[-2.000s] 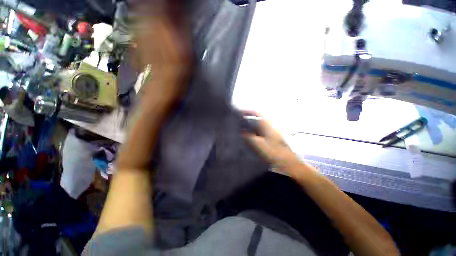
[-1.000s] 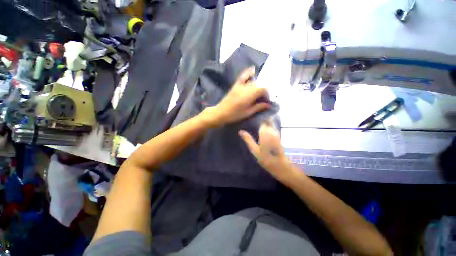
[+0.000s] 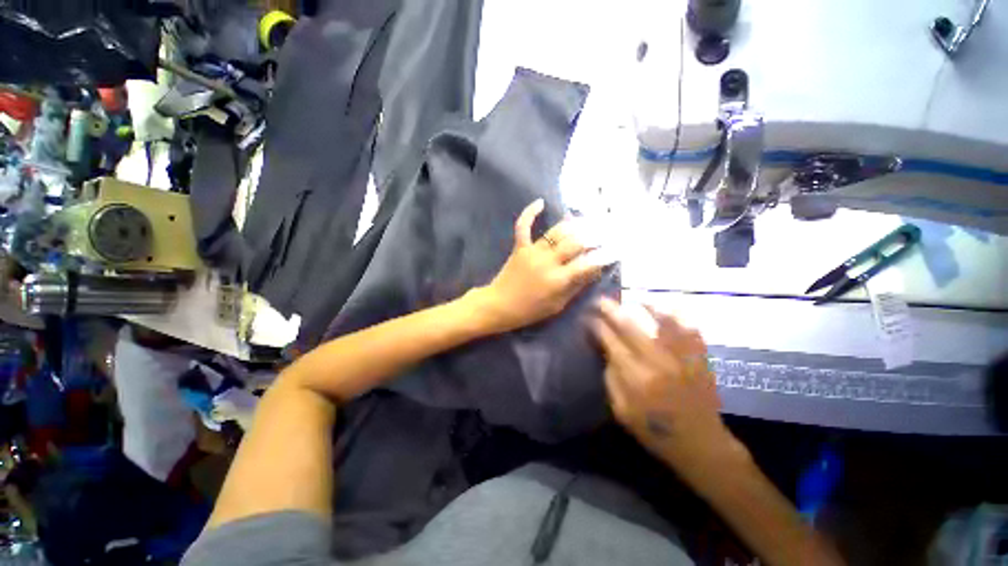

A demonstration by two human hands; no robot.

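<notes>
The dark grey garment part (image 3: 475, 221) lies spread on the table left of the needle area and hangs over the front edge towards my lap. My left hand (image 3: 553, 271) presses flat on it, fingers towards the needle area, which is washed out by lamp glow. My right hand (image 3: 654, 370) is at the cloth's right edge near the table front, fingers bent and pinching the edge. The white sewing machine (image 3: 862, 111) with a blue stripe stands on the right; its presser foot is hard to make out in the glare.
Teal-green snips (image 3: 868, 263) and a white printed label (image 3: 891, 321) lie right of the needle area. Long grey cut panels (image 3: 321, 155) lie at the left. A beige-yellow machine (image 3: 138, 230) stands further left. A ruler strip (image 3: 829, 381) runs along the front edge.
The garment part has swung onto the table and now lies flatter. My left hand has come down onto it. My right hand has moved slightly right and towards my body since one second ago.
</notes>
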